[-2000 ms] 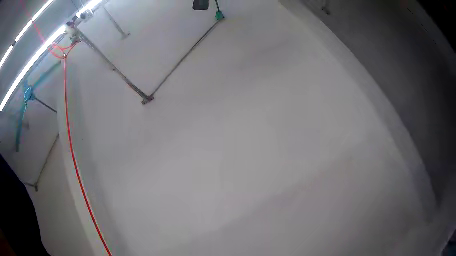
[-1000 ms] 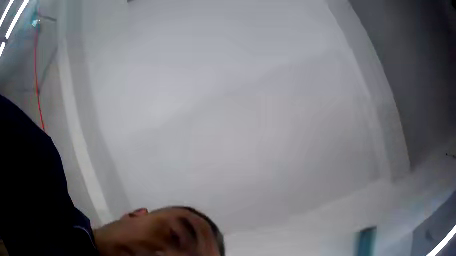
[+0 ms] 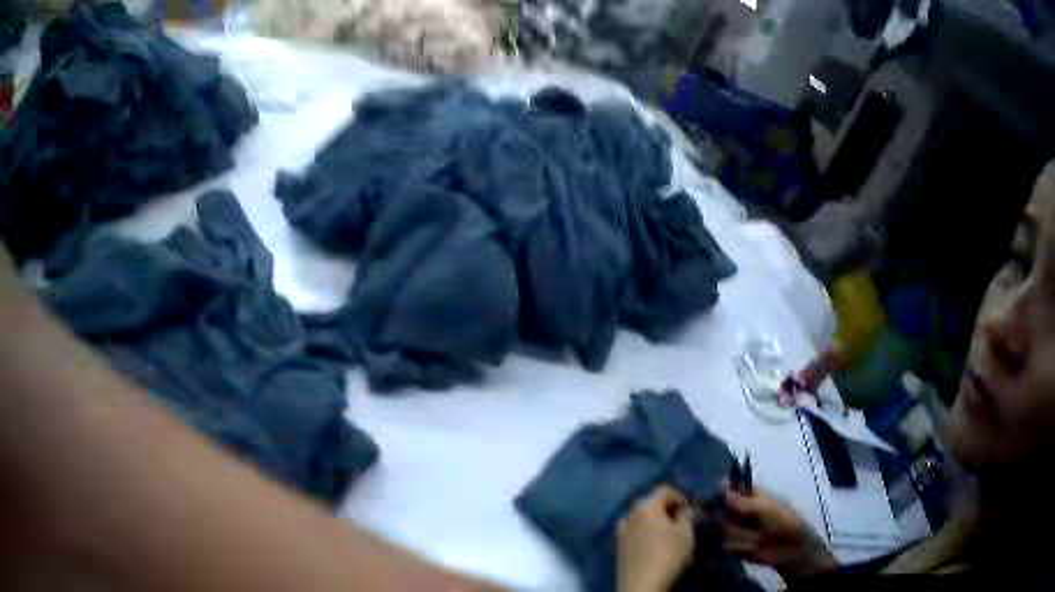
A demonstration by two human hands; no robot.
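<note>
Neither my left hand nor my right hand can be made out as mine. A large blurred bare forearm crosses the lower left; its hand is out of the picture, and whose it is cannot be told. A blue-grey knitted garment [image 3: 590, 474] lies at the bottom, right of centre. Two hands are on it, seemingly of the person at the right edge. One hand is closed at the fabric. The other holds small black thread snips [image 3: 740, 472], tips up. Loose threads are too small to see.
Blue-grey garment piles lie at the centre [image 3: 451, 254], left [image 3: 174, 324] and far left [image 3: 104, 127] on a white table [image 3: 451, 463]. A white cable [image 3: 760, 376], a black smartphone [image 3: 831, 449] and papers [image 3: 858, 517] lie at right. A person's head is close at the right edge.
The view has swung from the pale ceiling down to the table. The garments, working hands and forearm have come into view; the earlier tilted head at the bottom is gone.
</note>
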